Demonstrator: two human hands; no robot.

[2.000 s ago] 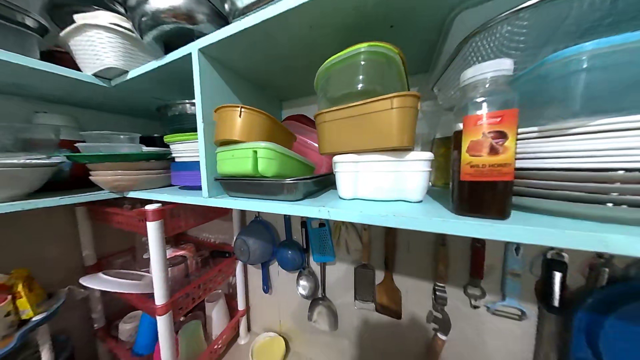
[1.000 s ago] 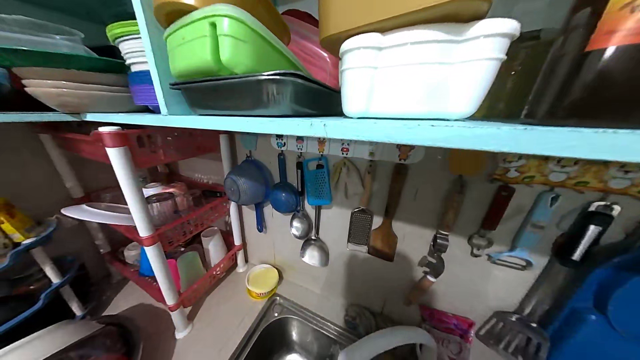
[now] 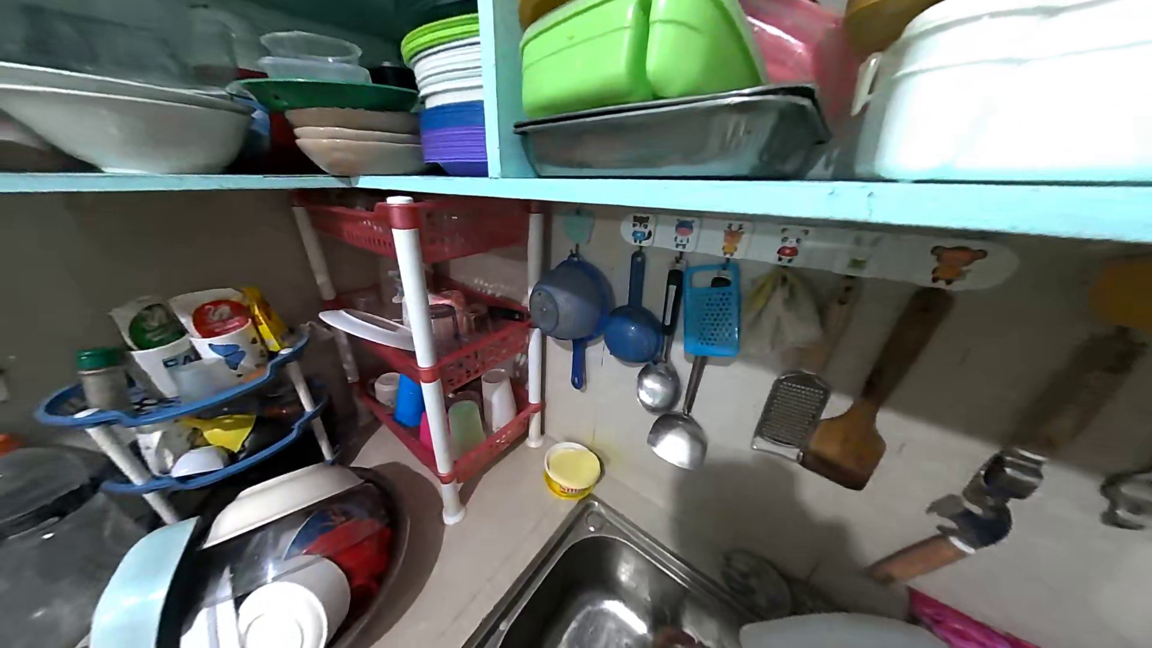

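Neither of my hands can be made out; a small brown patch at the bottom edge, inside the stainless steel sink [image 3: 616, 585], is too cut off to name. Beside it, the rim of a white object [image 3: 837, 632] shows. A yellow tub [image 3: 572, 468] stands at the sink's back corner. On the wall hang a blue strainer [image 3: 562, 301], a blue ladle [image 3: 633, 333], a metal ladle [image 3: 678, 439], a blue plastic grater [image 3: 712, 310], a metal grater [image 3: 792, 409] and a wooden spatula [image 3: 846, 445].
A light blue shelf [image 3: 720, 200] with containers and bowls crosses above. Left of the sink stands a red and white rack [image 3: 490, 360] with cups. Farther left are a basin of dishes [image 3: 391, 540] and a blue tiered rack [image 3: 135, 416] with packets.
The view has swung down and to the left, from the upper shelves to the sink, racks and dish basin. No hand shows clearly in any frame.
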